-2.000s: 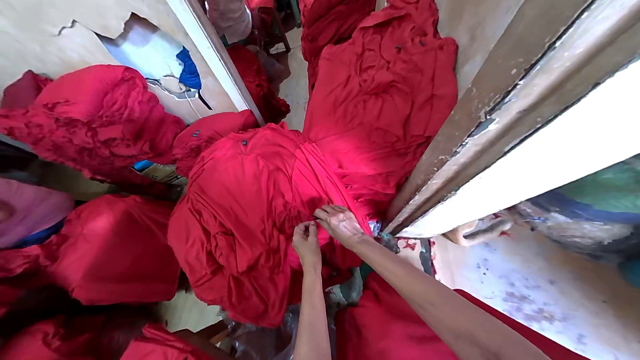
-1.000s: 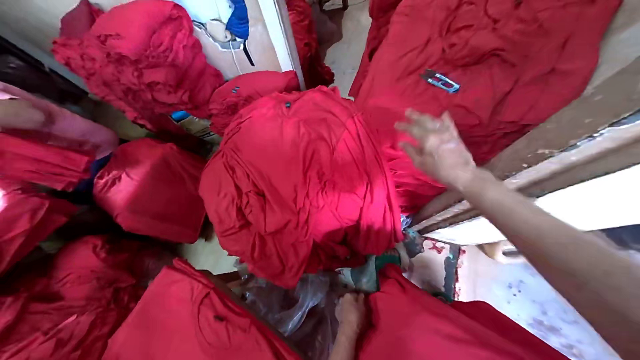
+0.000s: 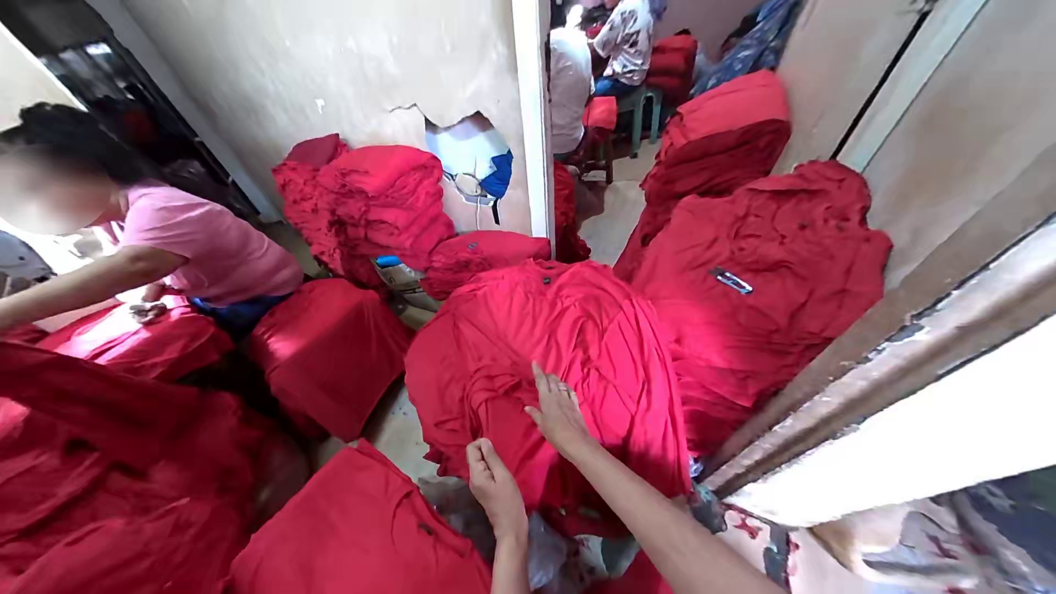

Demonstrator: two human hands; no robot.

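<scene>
A large heap of red cloth garments (image 3: pixel 594 330) lies in the middle, before me. My right hand (image 3: pixel 563 412) rests on or just over its near part with the fingers spread; a ring shows on one finger. My left hand (image 3: pixel 495 478) is at the near edge of the same heap, thumb and fingers together by the cloth; whether cloth is pinched between them is hard to tell. On the red cloth pile (image 3: pixel 775 239) to the right lies a small tool with a pale metal part, perhaps a thread snipper (image 3: pixel 732 281), away from both hands.
A person in a pink shirt (image 3: pixel 198 239) bends over red cloth at the left. Covered red bundles (image 3: pixel 326 355) stand between us. More red cloth (image 3: pixel 379 198) is piled by the wall, which has a hole. A worn door frame (image 3: pixel 899 346) borders the right; people sit beyond the doorway.
My right hand has come down from its raised place over the right pile to the middle heap. My left hand has moved up from the plastic to the heap's edge. The view has widened to the left.
</scene>
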